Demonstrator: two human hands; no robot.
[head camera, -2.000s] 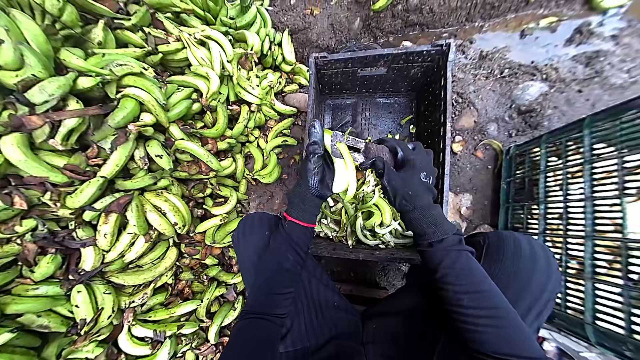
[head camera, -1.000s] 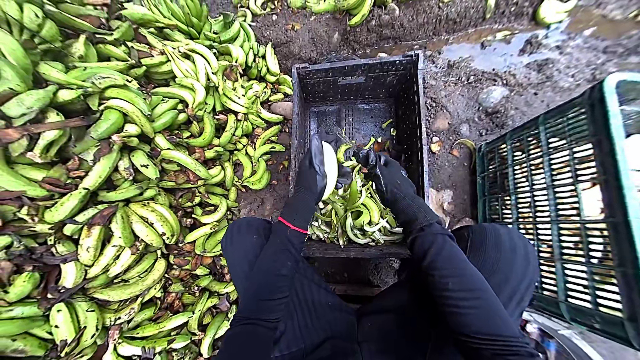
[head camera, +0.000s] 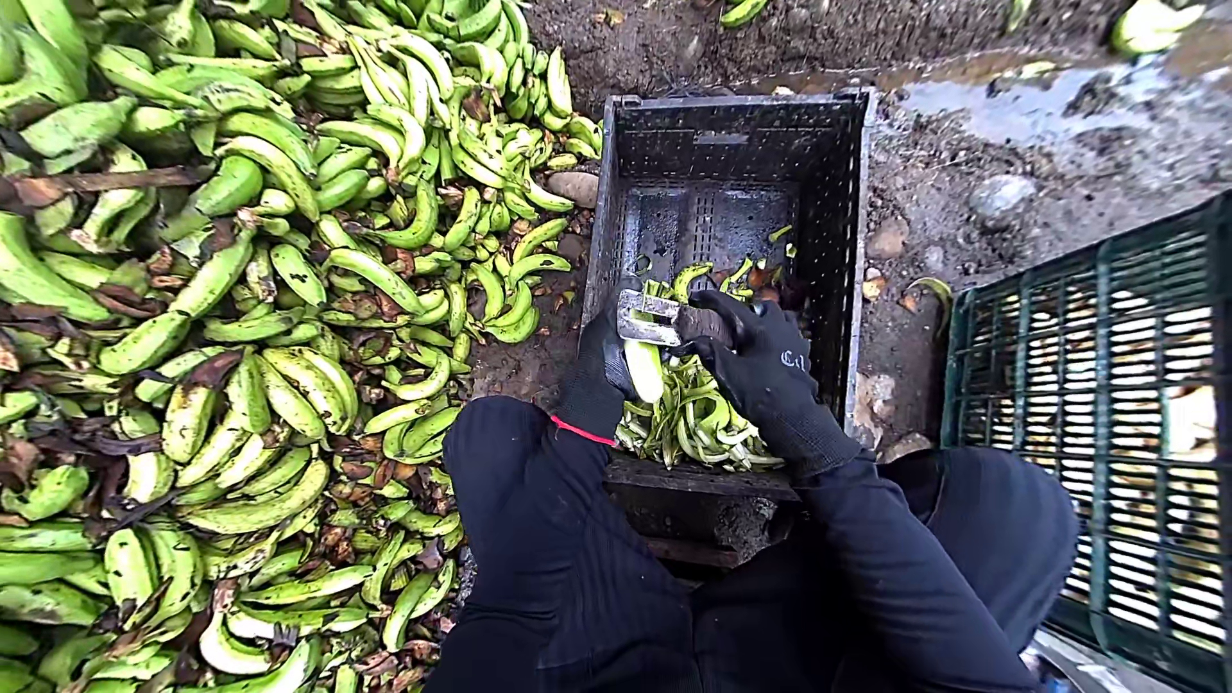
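Note:
My left hand (head camera: 604, 361), in a black glove with a red cuff edge, grips a pale peeled plantain (head camera: 644, 372) over the left side of a black plastic crate (head camera: 861, 241). A flat metal peeler (head camera: 651, 318) with a slotted blade and a dark handle is in my gloved right hand (head camera: 760, 361). Its blade lies across the plantain's upper part. Below both hands, green and whitish peel strips (head camera: 707, 419) are heaped at the crate's near end. The fingertips of my left hand are partly hidden behind the plantain and peeler.
A large pile of green plantains (head camera: 279, 385) covers the ground at left. At right stands a dark green slatted plastic crate (head camera: 1088, 385). Muddy ground with stones (head camera: 1001, 195) and a puddle (head camera: 1030, 106) lies beyond. My knees flank the black crate's near end.
The peeler, apart from the plantain and low over the peels one second ago, is now against the plantain. My right hand has moved up and toward my left hand.

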